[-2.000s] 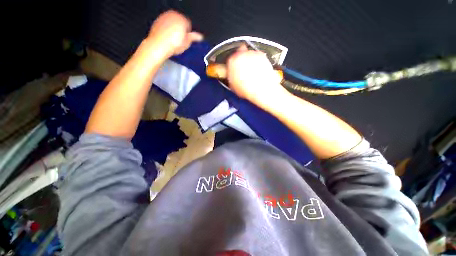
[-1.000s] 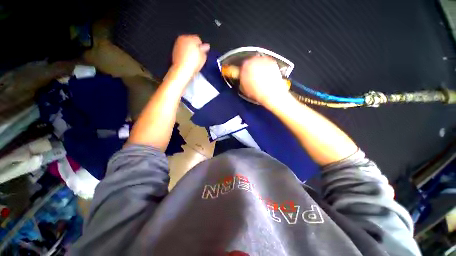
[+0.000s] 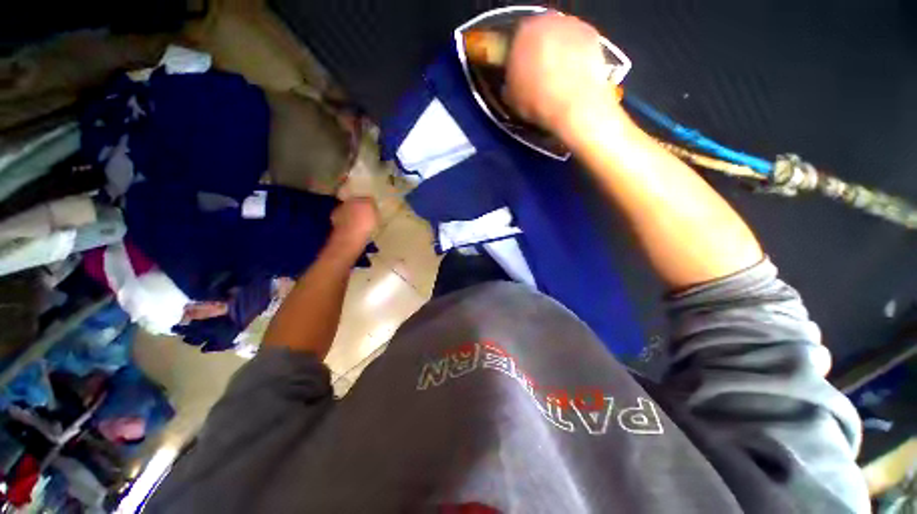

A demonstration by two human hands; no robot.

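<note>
A navy garment piece (image 3: pixel 563 231) with white patches (image 3: pixel 436 139) lies along the near edge of the black ironing table cover. My right hand (image 3: pixel 563 75) is shut on the handle of the steam iron (image 3: pixel 531 133), which rests over the piece's far end. My left hand (image 3: pixel 354 223) is off the garment piece, low to the left, against the end of a dark navy cloth heap (image 3: pixel 191 226). Its fingers look curled, but whether they grip cloth is not clear.
A blue hose (image 3: pixel 694 136) and a braided line run right from the iron to a pale wrapped length (image 3: pixel 855 196). Tiled floor (image 3: pixel 387 291) shows between heap and table. Mixed cloth heaps (image 3: pixel 90 402) lie at lower left.
My left hand has left the garment piece's far end and moved down and left to the navy heap. The iron, in my right hand, sits higher in view, and more of the white patches shows.
</note>
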